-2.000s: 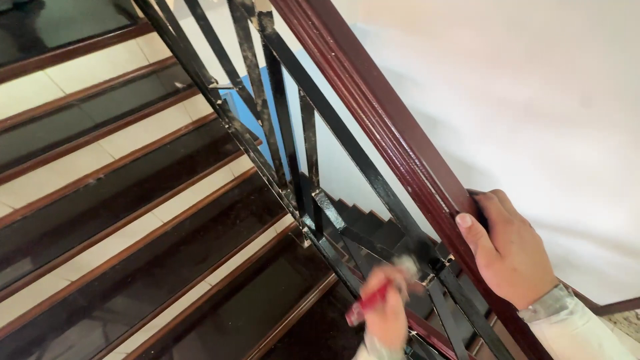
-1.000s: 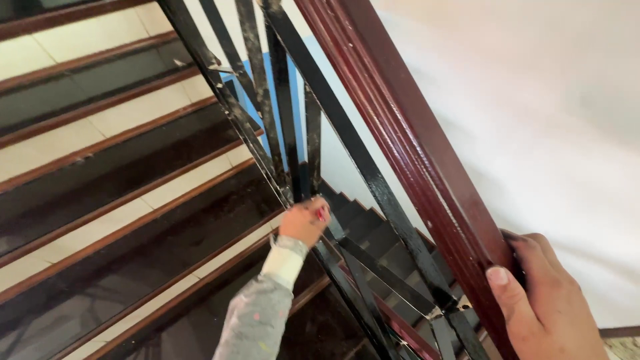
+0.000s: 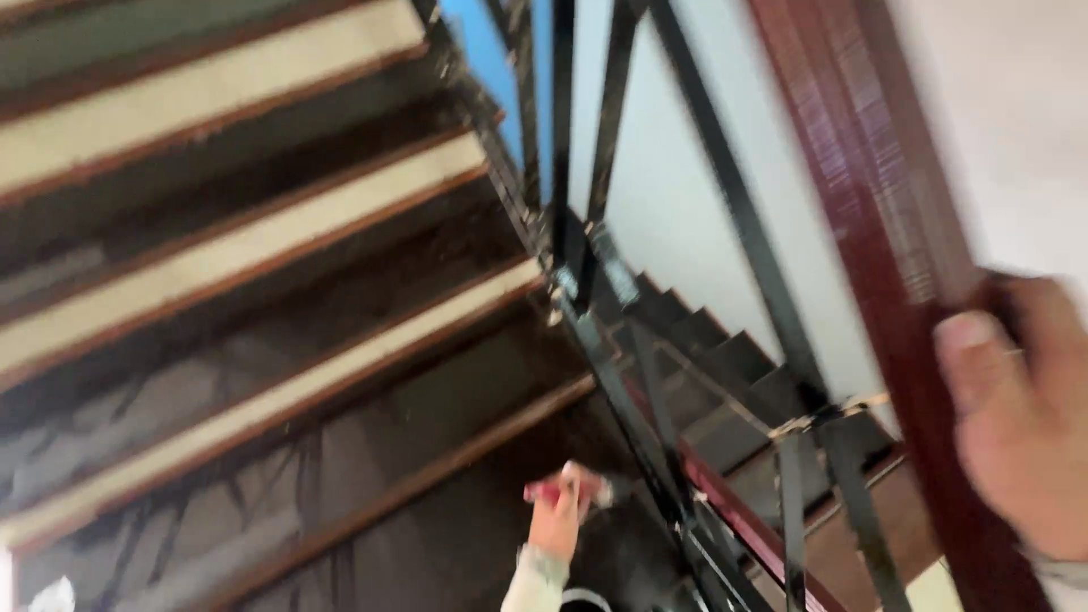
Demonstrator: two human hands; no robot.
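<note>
My right hand (image 3: 1020,408) grips the dark red handrail (image 3: 892,212) at the right, thumb on its near face. Low in the middle, my left hand (image 3: 557,514) holds a small red-handled paintbrush (image 3: 544,491), blurred, its pale end pointing right toward the railing. The black metal balusters and bars (image 3: 748,204) of the railing run between my two hands. Part of a round, pale-rimmed container (image 3: 585,599) shows just below my left wrist, cut off by the bottom edge; its contents are not clear.
Stairs with dark treads, pale risers (image 3: 340,374) and brown edges fill the left side. Beyond the railing, a lower flight of dark steps (image 3: 722,340) descends beside a white wall (image 3: 680,187) with a blue part. A lower red handrail (image 3: 748,527) slants at the bottom right.
My left hand has moved away from the railing bars, down toward the round container. My right hand stays on the handrail. The view has shifted and tilted downward.
</note>
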